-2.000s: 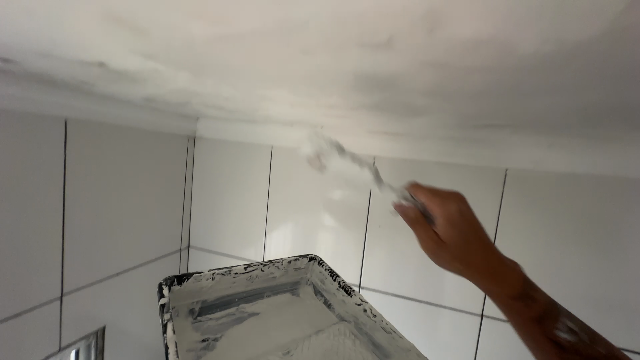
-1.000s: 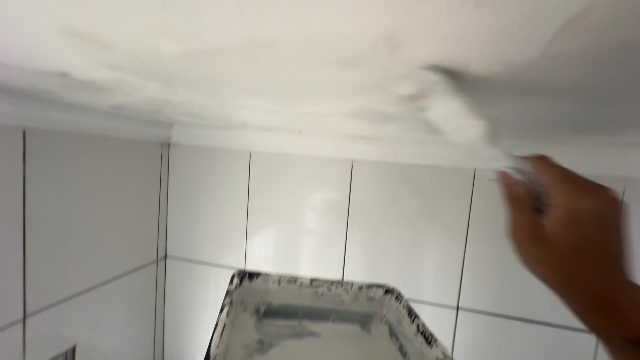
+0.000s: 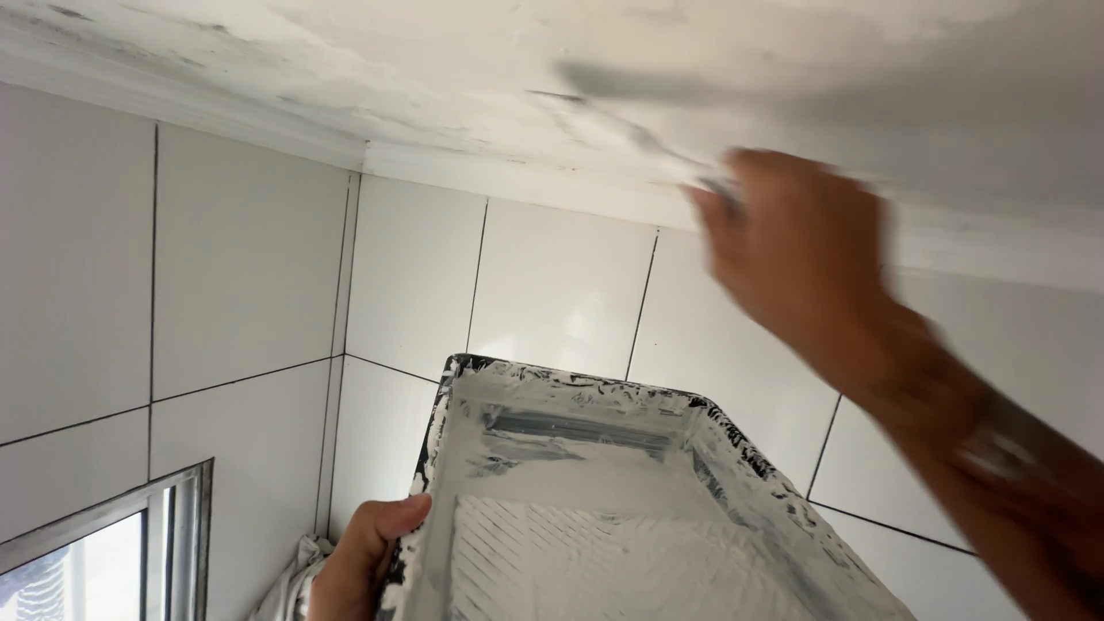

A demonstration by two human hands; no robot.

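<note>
My right hand [image 3: 798, 237] grips the handle of a paintbrush [image 3: 638, 134], blurred by motion and coated in white paint, up against or close to the white ceiling [image 3: 431, 52]; whether its tip touches cannot be told. Below and to the left, my left hand [image 3: 366, 552] holds the left rim of a black paint tray [image 3: 578, 375], its thumb over the edge. White paint covers the tray's ribbed slope and well, and dried smears crust its rim. White marks show on my right forearm.
White tiled walls [image 3: 250, 259] with dark joints meet in a corner under a white cornice [image 3: 483, 172]. An aluminium-framed window [image 3: 177, 526] stands at the lower left, with crumpled cloth or plastic [image 3: 297, 578] beside it. Dark patches mark the ceiling at the upper left.
My left hand has come into view on the tray's left rim. My right hand still holds the brush and has swept along the ceiling. The view has shifted, showing more of the window.
</note>
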